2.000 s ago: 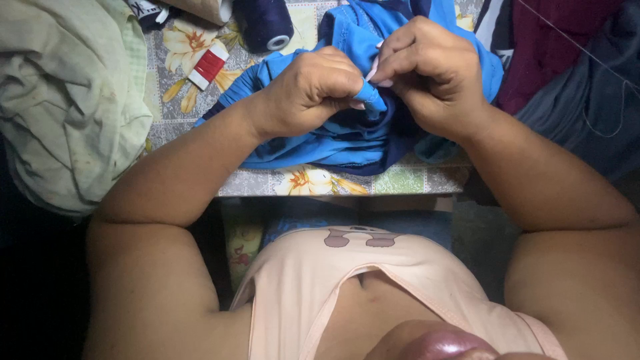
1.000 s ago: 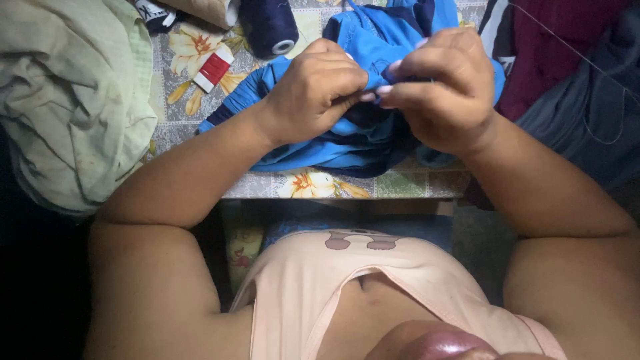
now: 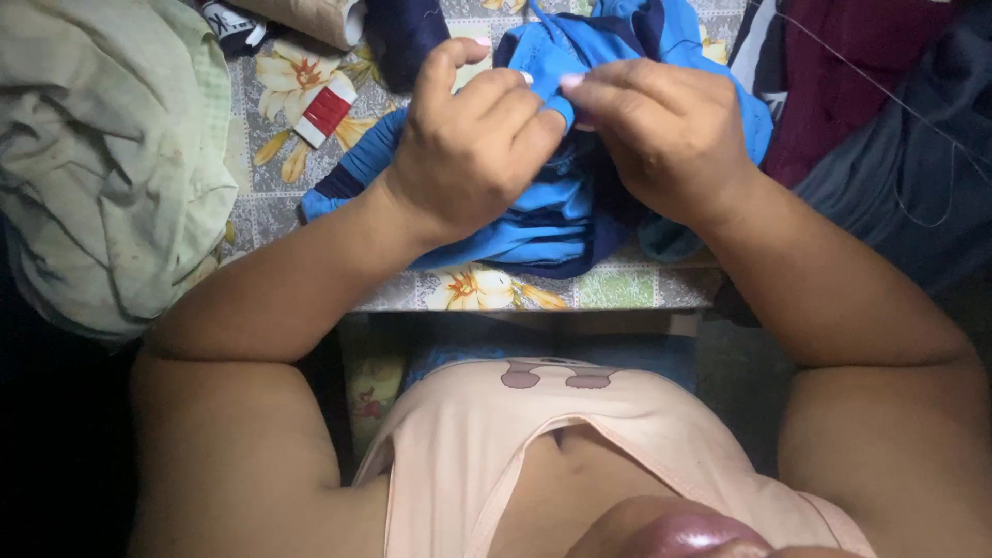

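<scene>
A blue garment with navy parts (image 3: 535, 225) lies bunched on the table under both hands. My left hand (image 3: 484, 132) grips a fold of it at the fingertips, with the index finger raised and bent. Close beside it on the right, my right hand (image 3: 666, 132) has its thumb and fingertips pinched together at the same fold. Whether a needle or thread is between those fingertips cannot be seen. A card wound with red thread (image 3: 326, 113) lies left of the garment, and a navy thread cone (image 3: 404, 39) is behind my left hand.
A flowered table cover (image 3: 620, 287) runs to the near edge. Pale green cloth (image 3: 101, 155) hangs at the left. Maroon cloth (image 3: 845, 70) and dark grey-blue cloth (image 3: 891, 178) lie at the right, with a loose pale thread across them. A cardboard tube (image 3: 310, 17) is at the back.
My left index finger has lifted away from the fabric. My right hand has stayed close to the left throughout, with small shifts of its fingers. The blue cloth between them has shifted slightly.
</scene>
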